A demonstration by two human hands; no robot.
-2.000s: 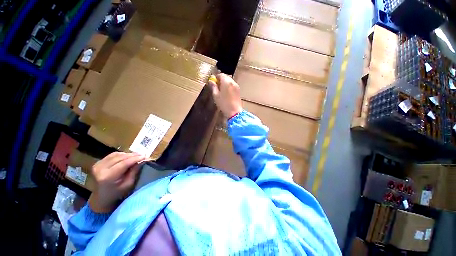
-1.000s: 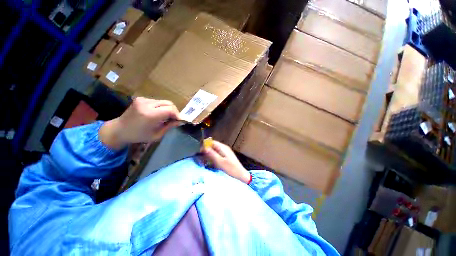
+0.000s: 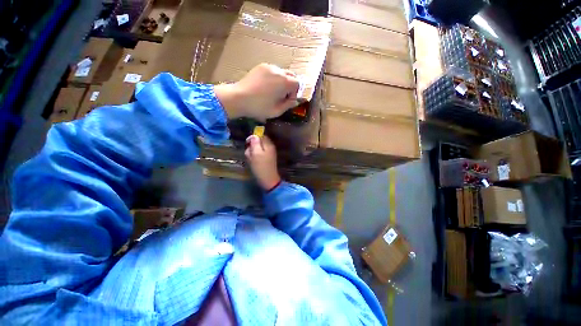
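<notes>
A brown carton has its taped top flap (image 3: 267, 41) lifted, with a white label (image 3: 311, 79) near its edge. My left hand (image 3: 271, 91) grips the flap at its near edge and holds it up. A bit of orange shows in the dark gap under the flap. My right hand (image 3: 261, 159) is just below my left hand and holds a small yellow box cutter (image 3: 258, 132) upright at the carton's near side. The fingers of my left hand partly hide the label.
A row of closed cartons (image 3: 366, 95) stands to the right. Tray stacks (image 3: 446, 95) stand beyond it. An open carton (image 3: 519, 153) and crumpled clear plastic (image 3: 516, 258) are at the right. A small brown carton (image 3: 387, 253) lies on the floor. More cartons (image 3: 95, 60) stand at the left.
The view has turned, showing more floor at the lower right. My left hand has kept hold of the flap, now raised more. My right hand has moved from the flap's far corner to its near side.
</notes>
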